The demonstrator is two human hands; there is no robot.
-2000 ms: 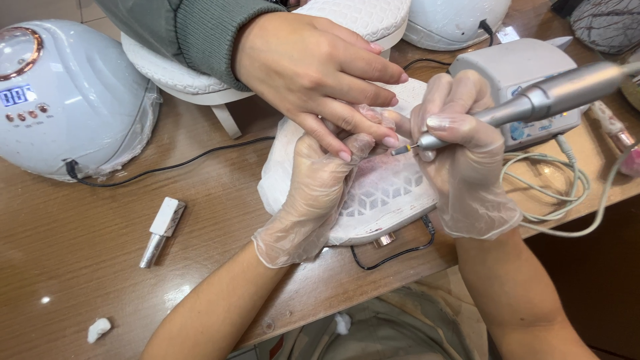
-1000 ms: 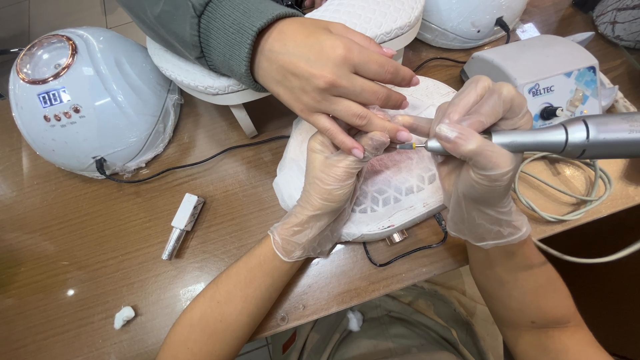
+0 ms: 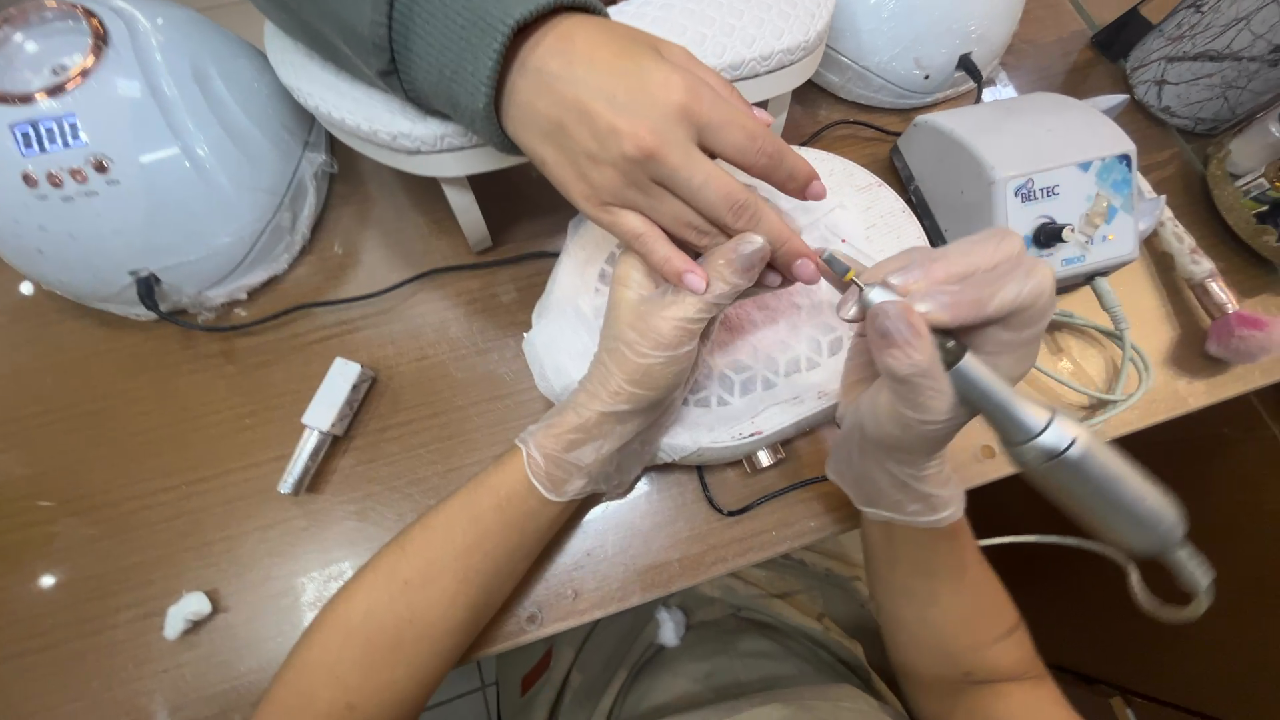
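My left hand [image 3: 655, 345], in a clear glove, holds a finger of another person's hand [image 3: 640, 140] from below, its thumb up beside the fingertips. In my gloved right hand [image 3: 935, 350] is a silver electric nail drill handpiece [image 3: 1060, 460], tilted down to the right. The drill bit [image 3: 838, 266] points at the tip of one finger; whether it touches cannot be told. Beneath both hands lies a white nail dust collector [image 3: 870, 210] with a patterned grille and pinkish dust. The other person's green sleeve [image 3: 450, 60] rests on a white padded armrest [image 3: 350, 100].
At the left stands a white nail lamp [image 3: 180, 150] with a cable. A nail polish bottle [image 3: 325, 425] and a cotton piece [image 3: 187, 614] lie on the wooden table [image 3: 130, 430]. The drill control box [image 3: 1020, 180], its coiled cord [image 3: 1130, 380] and a pink brush [image 3: 1240, 330] are at the right.
The rear end of the handpiece has swung down toward me; a second ago it pointed right. My left hand still holds the other person's finger.
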